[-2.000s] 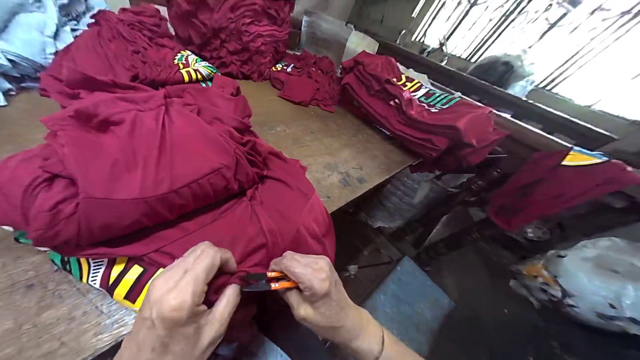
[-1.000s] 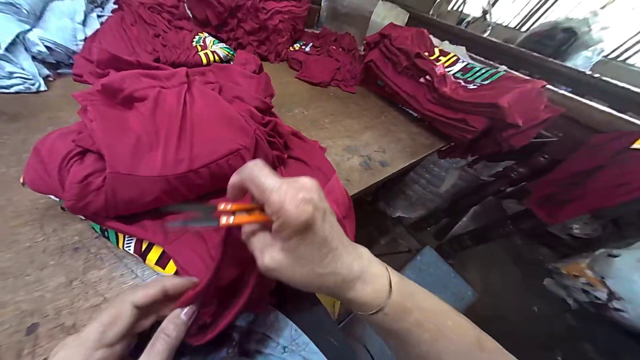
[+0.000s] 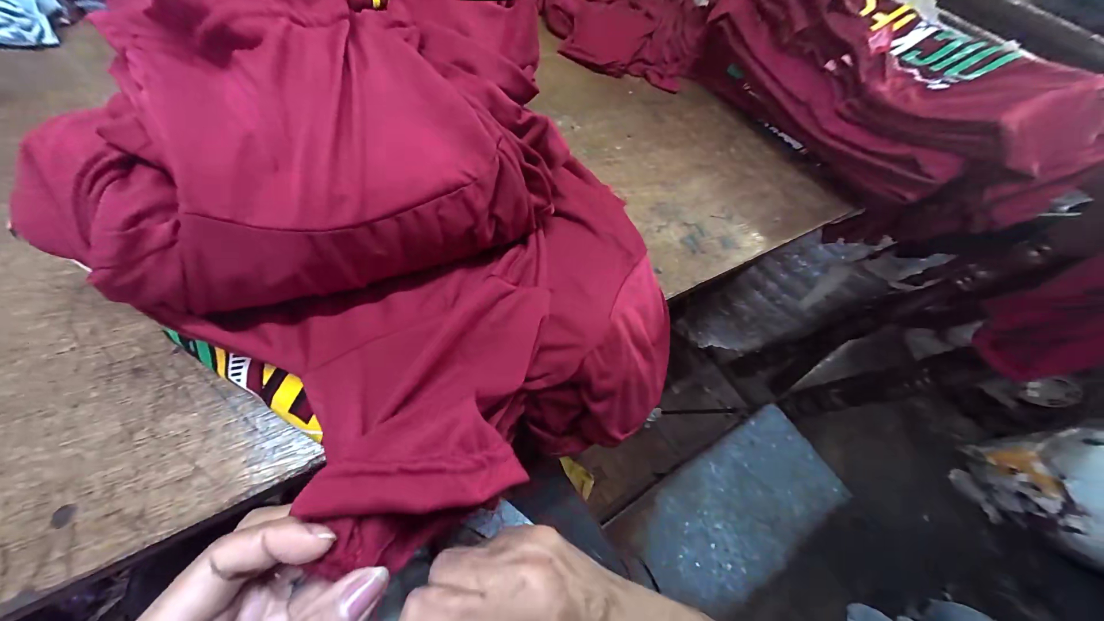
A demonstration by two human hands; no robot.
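Maroon knit garments point(image 3: 345, 164) lie heaped on a wooden table, one part hanging over its near edge. My left hand point(image 3: 259, 569) pinches the hem of the hanging maroon sleeve point(image 3: 414, 474) between thumb and fingers, at the bottom of the view. Just right of that hem is my right hand point(image 3: 535, 578), its fingers curled and their tips hidden at the lower edge; whether it holds anything cannot be seen. The orange-handled snips are not visible. A printed band in green, yellow, black and white point(image 3: 267, 388) shows under the heap's left side.
The wooden table point(image 3: 172, 457) runs beneath the heap. A stack of maroon shirts with lettering point(image 3: 862, 103) overhangs its right side. Pale blue cloth point(image 3: 26, 24) lies at the far left corner. Below are a grey-blue board point(image 3: 733, 509), hanging maroon cloth point(image 3: 1052, 319) and a whitish bundle point(image 3: 1078, 492).
My right hand, which held orange-handled snips over the heap, has come down beside the left hand. The left hand now pinches a sleeve end hanging past the table edge. The view has moved closer.
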